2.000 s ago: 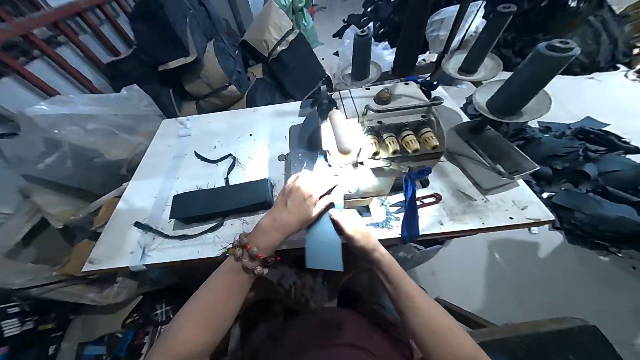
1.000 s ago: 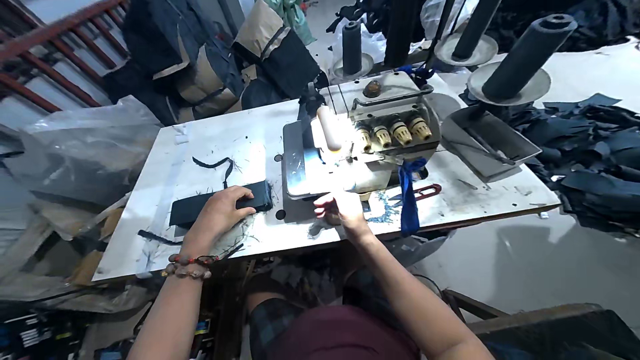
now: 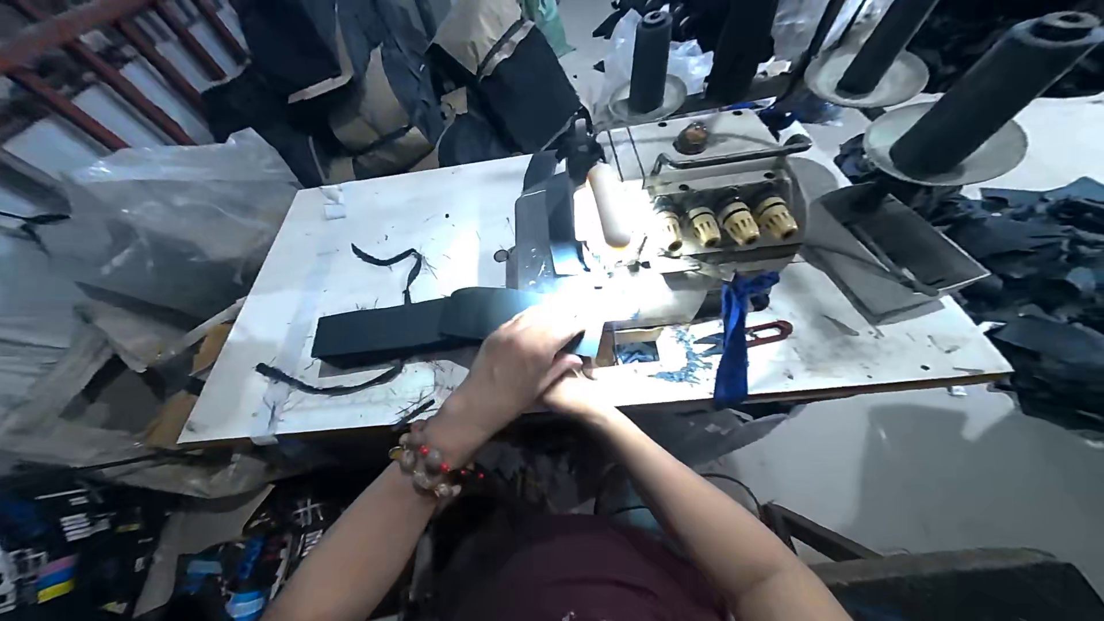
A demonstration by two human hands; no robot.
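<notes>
An overlock sewing machine [image 3: 716, 198] with several cream tension dials stands on the white table [image 3: 466, 207], its needle area washed out by a bright lamp. My left hand [image 3: 522, 354] holds a dark fabric piece [image 3: 492, 310] at the front of the machine. The piece trails left onto a stack of dark fabric pieces [image 3: 379, 332]. Against my left fingers, my right hand [image 3: 573, 384] grips the near edge of the fabric, partly hidden. Another dark strip [image 3: 561, 224] lies over the machine's left side. A blue cloth tie [image 3: 733, 345] hangs right of my hands, beside red-handled thread snips [image 3: 768, 334].
Thread cones [image 3: 957, 103] stand on round plates behind the machine, near a metal tray [image 3: 914, 241]. Dark trimmings [image 3: 405, 259] lie on the table's left part. Fabric scraps [image 3: 1044, 285] are heaped at right, and clear plastic sheeting [image 3: 181, 216] is at left.
My left hand has moved right from the stack to the machine, and both hands now hold a fabric piece there. The blue-gray piece held two seconds ago is gone from my hands.
</notes>
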